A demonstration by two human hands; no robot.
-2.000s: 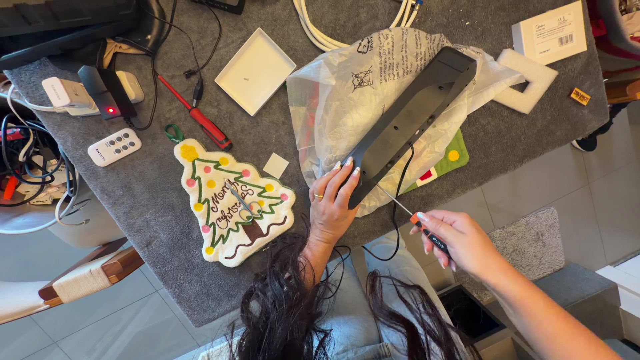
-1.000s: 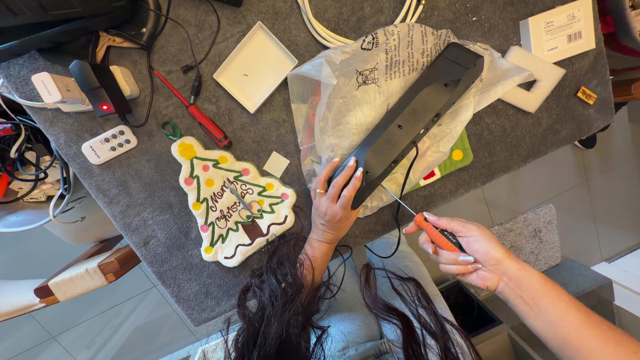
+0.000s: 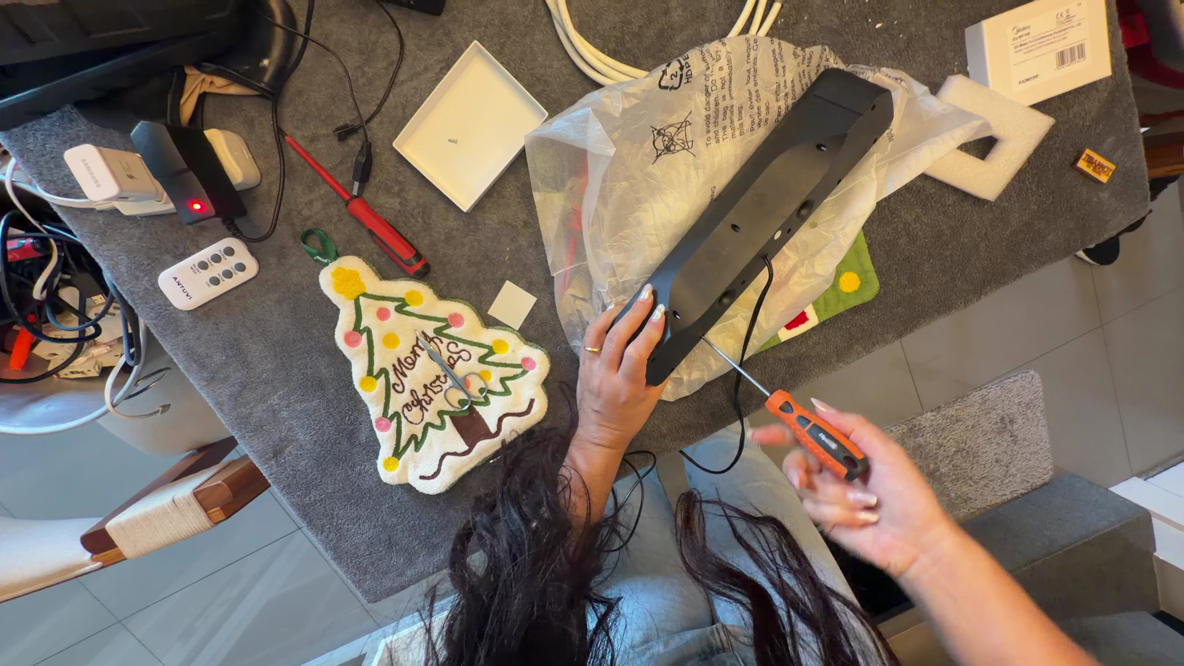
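My left hand (image 3: pixel 622 375) grips the lower end of a long black plastic housing (image 3: pixel 740 222), which lies aslant over a clear printed plastic bag (image 3: pixel 638 157). Small holes line the face of the housing, and a black cable (image 3: pixel 754 324) comes out of its edge. My right hand (image 3: pixel 851 481) holds an orange-and-black screwdriver (image 3: pixel 814 433) loosely at the handle, some fingers lifted and slightly blurred. The screwdriver's shaft points up-left, its tip at the edge of the housing, close to my left fingers.
Left of the bag lie a white tray (image 3: pixel 490 166) holding a tiny part, a red screwdriver (image 3: pixel 375 227), a Christmas tree mat (image 3: pixel 435 444) with small scissors (image 3: pixel 449 370) and a remote control (image 3: pixel 208 274). Right are a foam piece (image 3: pixel 1008 153) and a white box (image 3: pixel 1041 46).
My right fingers have loosened and spread around the screwdriver's handle. My left hand still holds the lower end of the black housing.
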